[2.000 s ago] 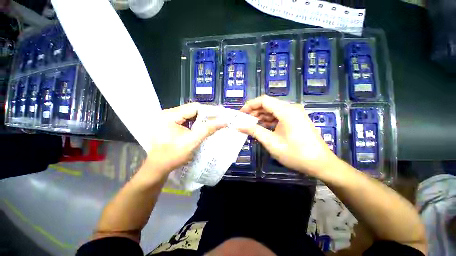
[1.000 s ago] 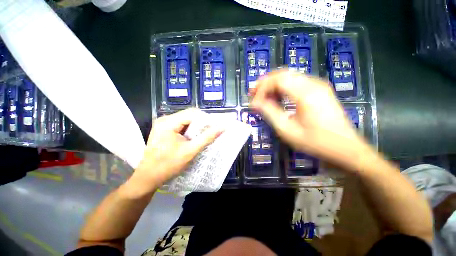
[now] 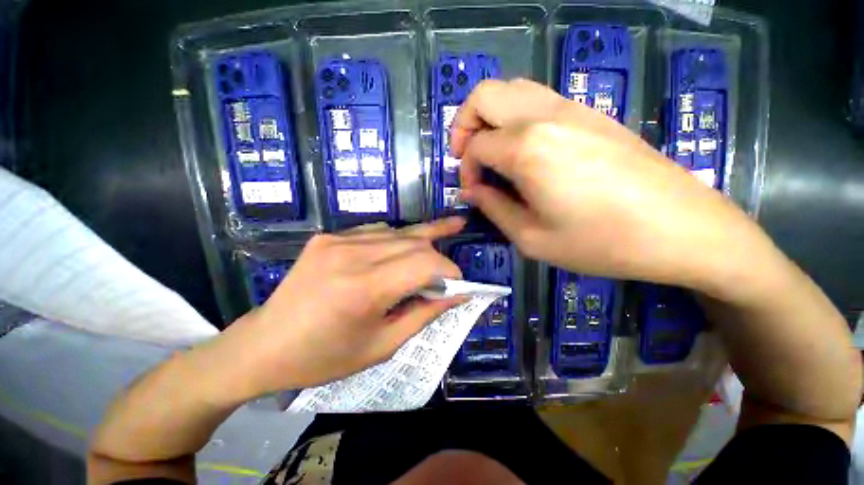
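Observation:
The clear blister tray [image 3: 412, 114] holds two rows of blue phone bodies with open backs. My left hand [image 3: 355, 308] pinches the printed label strip [image 3: 403, 365] between thumb and fingers, and its extended index finger reaches the lower end of the top-row middle phone body [image 3: 455, 85]. My right hand [image 3: 559, 180] is over that same phone, with fingertips bent down at its battery bay. My right hand hides part of the phone and whatever may be between the fingertips. The phone to its left [image 3: 360, 142] shows a white label in its bay.
Blank white backing paper [image 3: 85, 270] hangs at the left beside my left forearm. The end of another printed strip [image 3: 693, 8] shows at the top right. A dark green mat [image 3: 123, 123] lies under the tray. A brown cardboard box [image 3: 616, 426] is below the bench edge.
My view has moved closer to the tray. My right hand has come down to the top-row middle phone, and my left index finger now stretches toward it. My left hand still holds the strip.

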